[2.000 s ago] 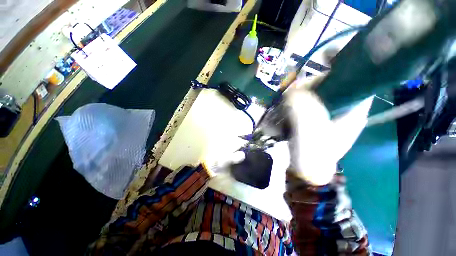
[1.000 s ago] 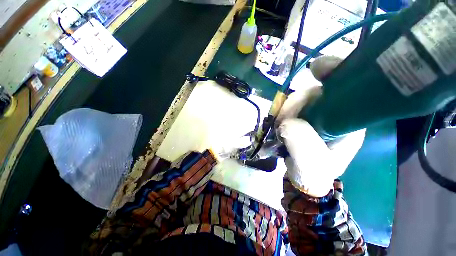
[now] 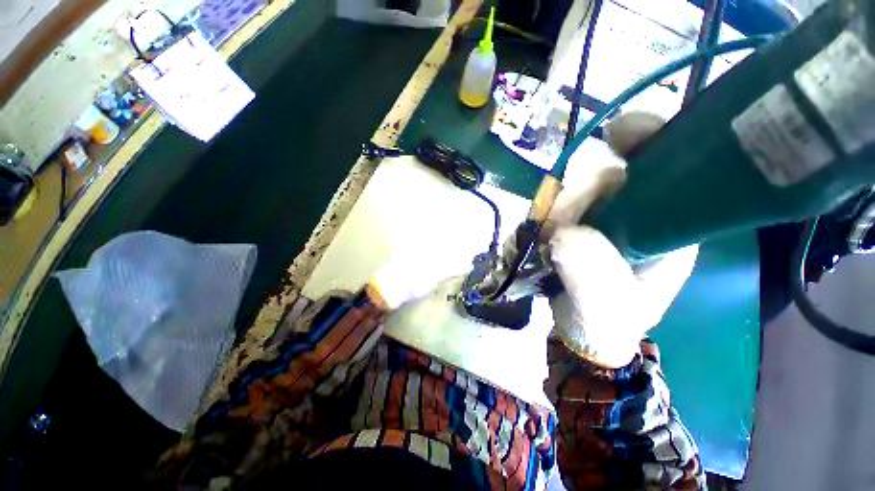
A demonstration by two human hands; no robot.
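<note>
My right hand [image 3: 600, 278], in a white glove, is wrapped around the lower end of the dark-green electric screwdriver [image 3: 710, 182]. The silver screwdriver nose [image 3: 523, 278] points down at the flat black unit [image 3: 504, 312] on the cream mat [image 3: 360, 230]. The nose and hand hide part of the unit. My left hand [image 3: 413, 278], gloved and washed out by glare, is at the unit's left side; its fingers cannot be made out. The black power cord [image 3: 449, 163] runs from the unit to the mat's upper edge, bundled there.
A translucent bag [image 3: 158, 316] lies on the dark-green conveyor belt [image 3: 278, 115] at the left. A squeeze bottle [image 3: 477, 75] and a white parts tray [image 3: 528, 129] stand beyond the mat. A white box [image 3: 633, 58] is behind them. A teal hose [image 3: 633, 91] arches beside the screwdriver.
The screwdriver, blurred and higher at first, has come down over the black unit with my right hand around it. The bag has shifted left and down in view.
</note>
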